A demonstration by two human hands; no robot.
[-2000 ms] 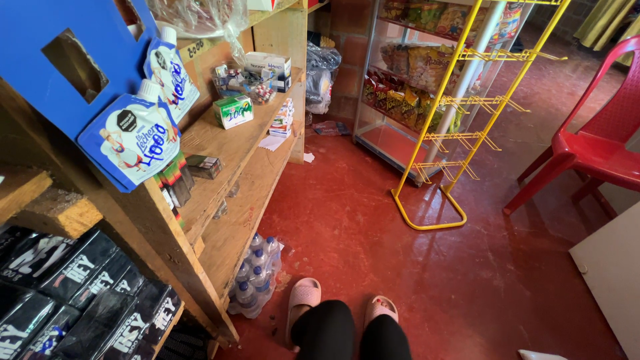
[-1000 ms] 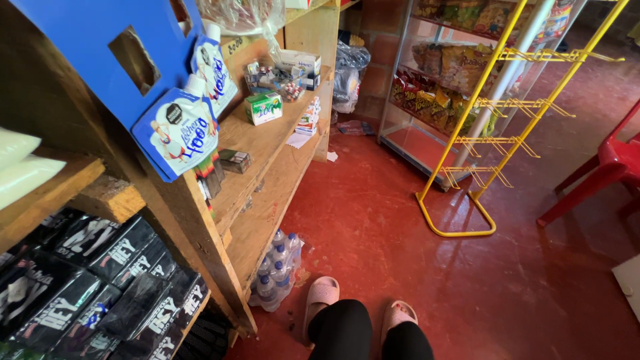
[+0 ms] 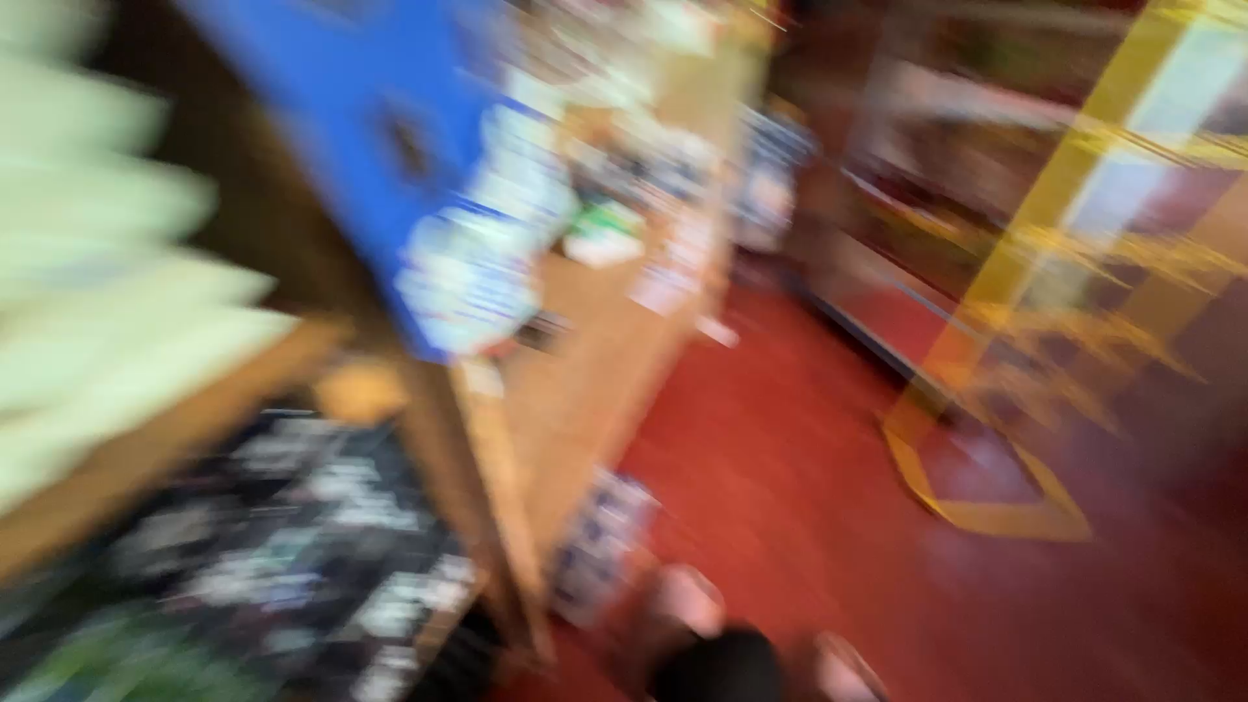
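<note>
Neither my left hand nor my right hand shows in the head view, which is strongly blurred. On the wooden shelf at the centre stands a green and white box among small goods. White and blue packets hang at the lower edge of a blue panel. Black packages with white lettering fill the lower left shelf. Stacked pale packages lie above them. A pack of bottles is on the floor beside the shelf's foot.
A yellow wire rack stands on the red floor at the right, before a display case of blurred goods. My feet in pink sandals are at the bottom. A wooden post divides the shelving.
The view has swung left, bringing more of the pale packages into sight; the red chair at the right has left the view. No hand appears in any frame.
</note>
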